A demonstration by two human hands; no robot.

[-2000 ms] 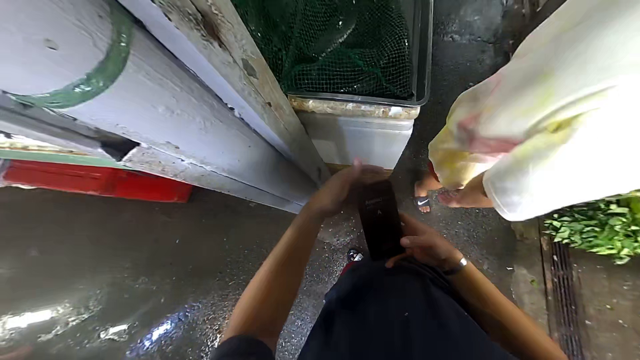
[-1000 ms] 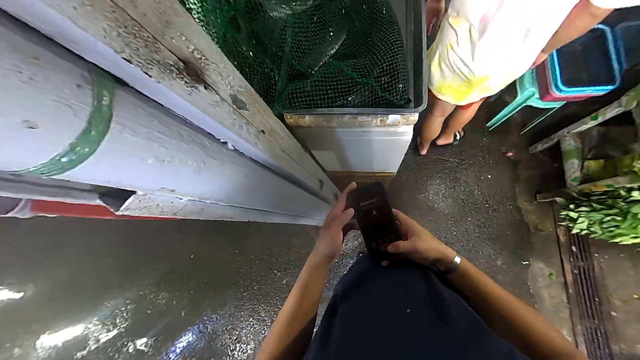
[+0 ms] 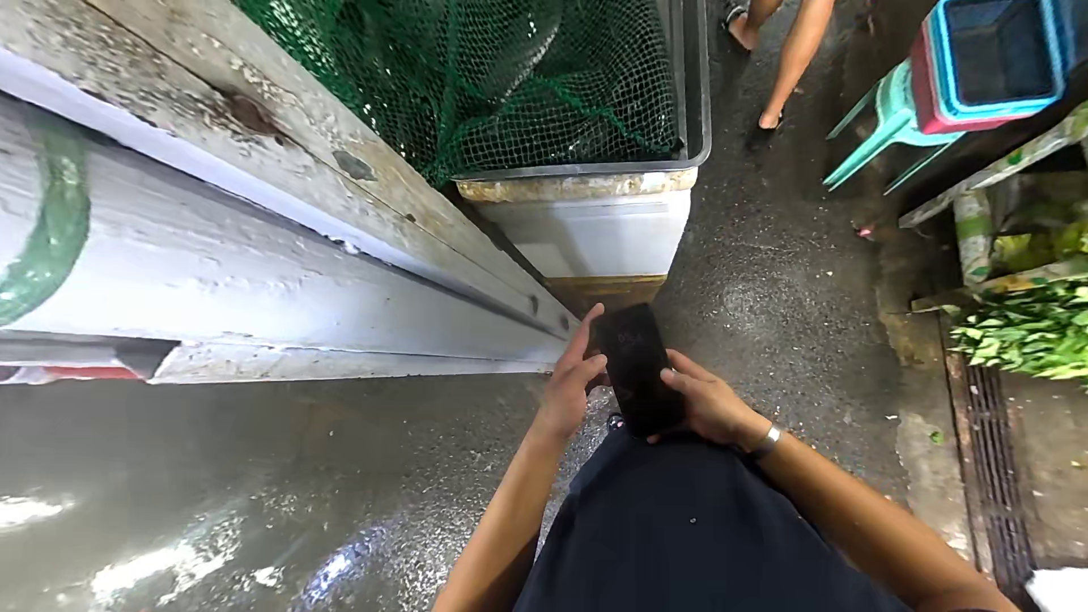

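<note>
A dark smartphone (image 3: 637, 370) lies between my hands, in front of my dark shirt, with a dim screen facing up. My right hand (image 3: 710, 399) grips its lower right side, thumb on the edge; a metal band circles that wrist. My left hand (image 3: 575, 374) is at the phone's left side, its thumb at the edge and its index finger stretched up toward the upper left corner. Part of the left fingers is hidden behind the phone.
Ahead stands a white foam box (image 3: 595, 229) under a grey tub (image 3: 701, 127) covered with green netting (image 3: 561, 93). A whitish post (image 3: 340, 238) slants along the left. At right are a green stool (image 3: 892, 115) with stacked basins (image 3: 1003, 59), leafy greens (image 3: 1028, 327) and a drain grate (image 3: 994, 459). Another person's legs (image 3: 799, 59) show ahead.
The other person has moved farther ahead, so only the legs show now. The phone remains between my hands. The view has shifted somewhat.
</note>
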